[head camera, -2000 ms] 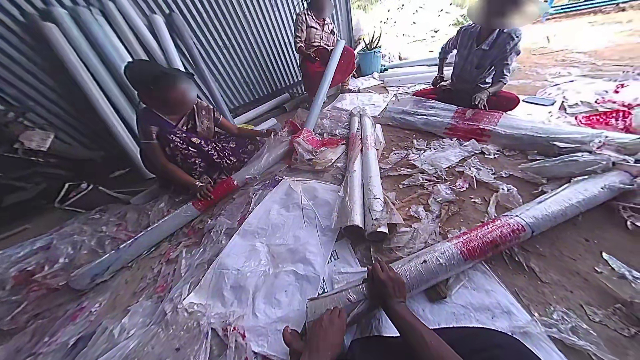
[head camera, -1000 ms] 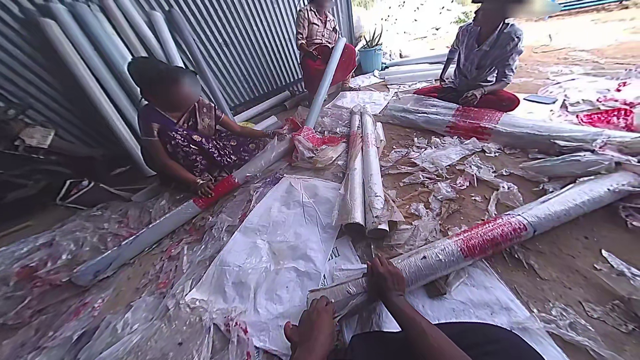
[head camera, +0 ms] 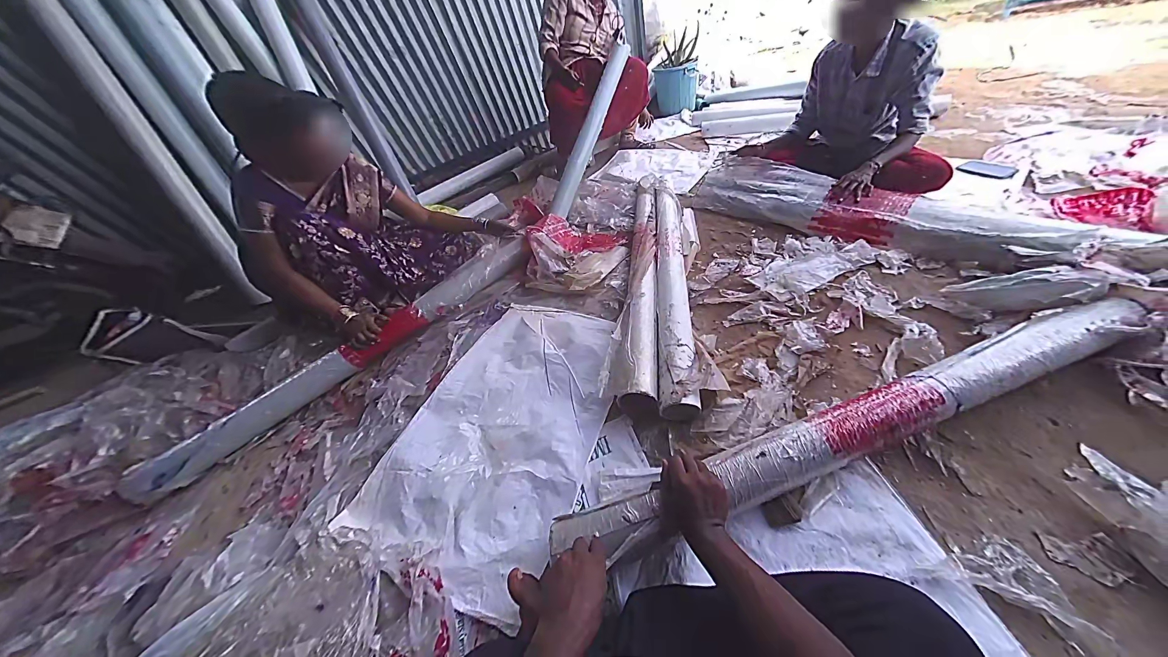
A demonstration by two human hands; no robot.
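Observation:
A long pipe wrapped in clear plastic film point(head camera: 794, 456), with a red printed band point(head camera: 881, 415), runs from the lower middle up to the right. My right hand point(head camera: 693, 493) grips the wrapping near the pipe's lower end. My left hand point(head camera: 570, 584) is at the very end of it, fingers bent against the film's edge; whether it pinches the film cannot be told. A wooden block point(head camera: 783, 509) shows under the pipe. White woven plastic sheets point(head camera: 493, 438) lie beneath and to the left.
Two wrapped pipes point(head camera: 659, 310) lie side by side ahead. A person point(head camera: 356, 228) on the left holds a pipe with a red band; two more people sit behind, one touching a wrapped bundle point(head camera: 958, 224). Film scraps point(head camera: 812, 274) litter the ground. Pipes lean on a corrugated wall point(head camera: 456, 82).
The person at the back right has moved an arm outward along the bundle. My hands have shifted only slightly at the pipe's lower end.

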